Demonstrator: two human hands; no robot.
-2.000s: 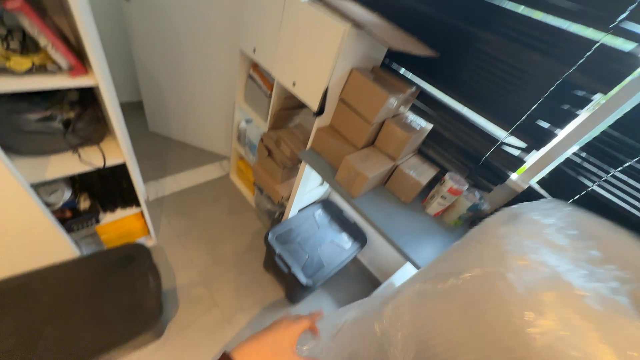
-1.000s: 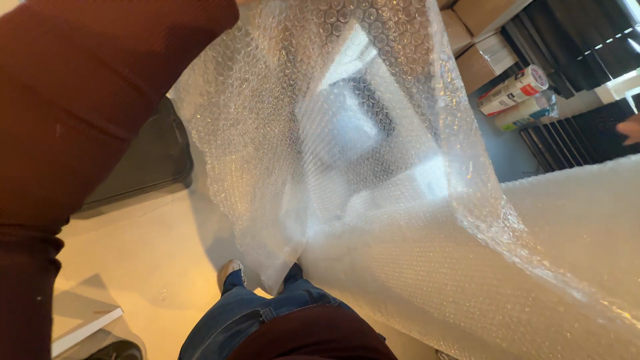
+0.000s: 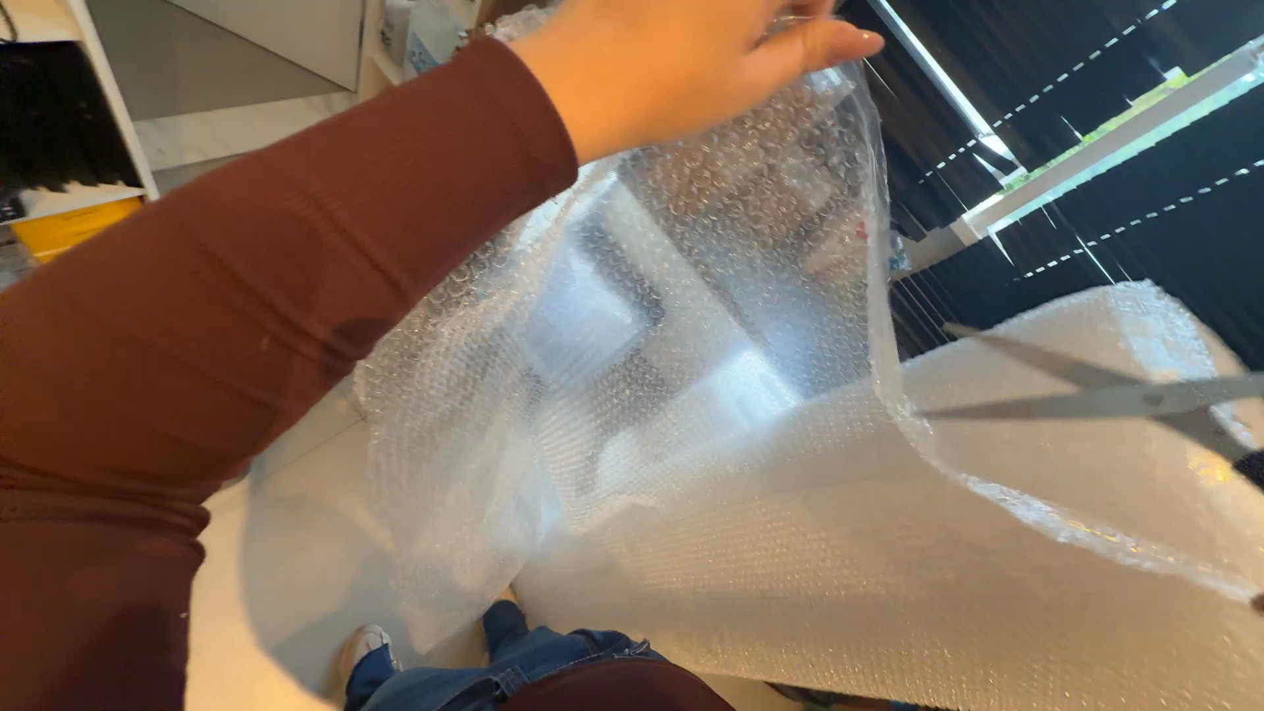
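My left hand, at the top of the view, pinches the upper edge of a clear bubble wrap sheet and holds it up. The sheet hangs below it in folds and joins a large bubble wrap roll that slants across the lower right. From the right edge, scissors reach in over the roll, blades apart and pointing left, near the sheet's free edge. Their handles are mostly cut off by the frame, and my right hand is not visible.
Dark window blinds with a light bar fill the upper right. Shelving holding a yellow item stands at the upper left. My shoe is on the pale floor, left of the roll. Blurred objects show through the sheet.
Scissors have come in from the right, where none showed one second ago. My left arm now reaches farther across the top, with the sheet still raised.
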